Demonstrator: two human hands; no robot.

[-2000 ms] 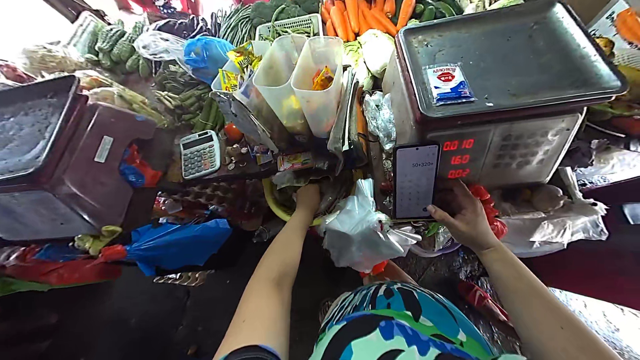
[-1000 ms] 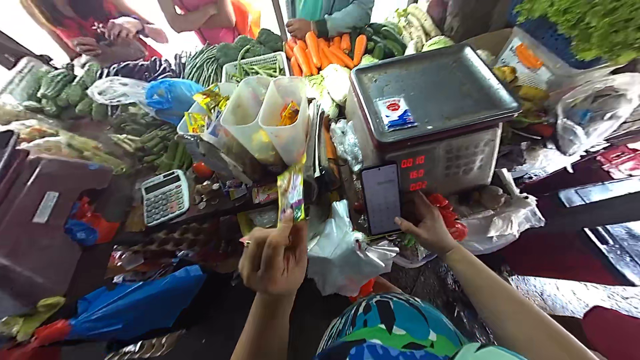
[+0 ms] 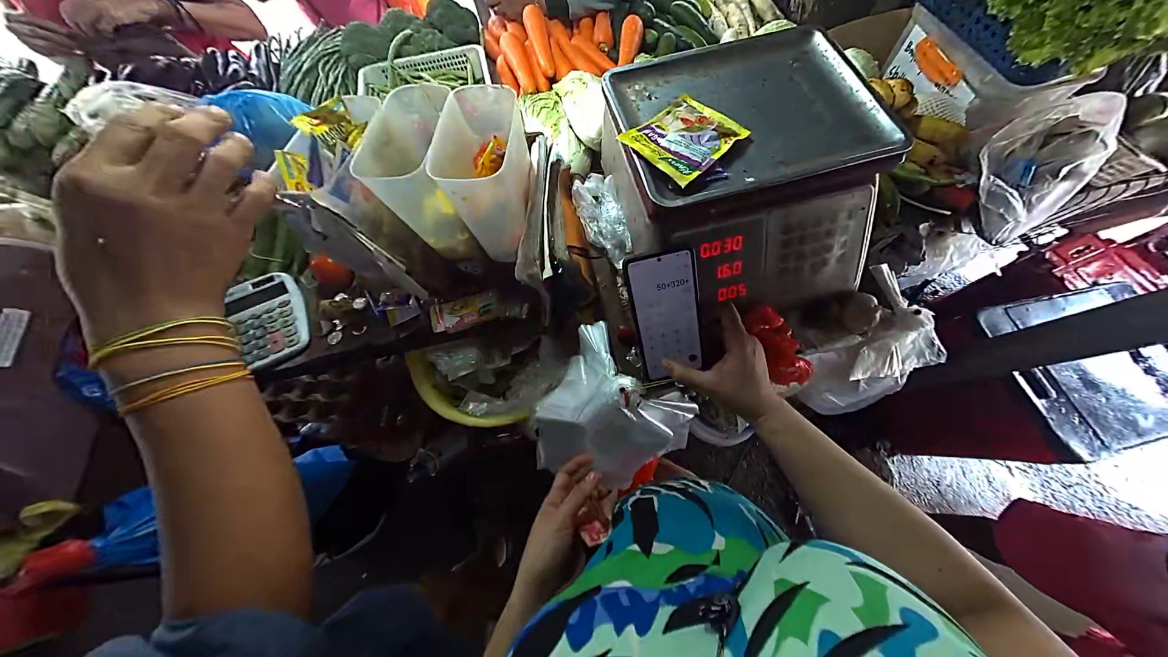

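My left hand (image 3: pixel 160 201), with yellow bands at the wrist, is raised at the upper left; its fingers are bent, its palm is hidden, and no held thing shows. My right hand (image 3: pixel 735 370) has its thumb at the lower edge of an upright smartphone (image 3: pixel 663 315) and a finger against the digital scale's front (image 3: pixel 785 246). The phone shows a calculator and leans at the scale. A yellow seasoning packet (image 3: pixel 684 139) lies on the metal weighing pan (image 3: pixel 812 100). Below clear plastic bags (image 3: pixel 607 415), another hand (image 3: pixel 566 516), apparently another person's, has small reddish things at its fingers.
Two translucent bins (image 3: pixel 479 173) stand left of the scale, near a desk calculator (image 3: pixel 267 319) and coins. A yellow-rimmed basin (image 3: pixel 433 401) sits below. Carrots (image 3: pixel 547 50), greens and other vegetables line the back. A red bag (image 3: pixel 776 347) is by my right hand.
My left hand, which held a packet one second ago, is now up at the left. A yellow packet now lies on the pan, and the scale's digits differ. My right hand stays by the phone.
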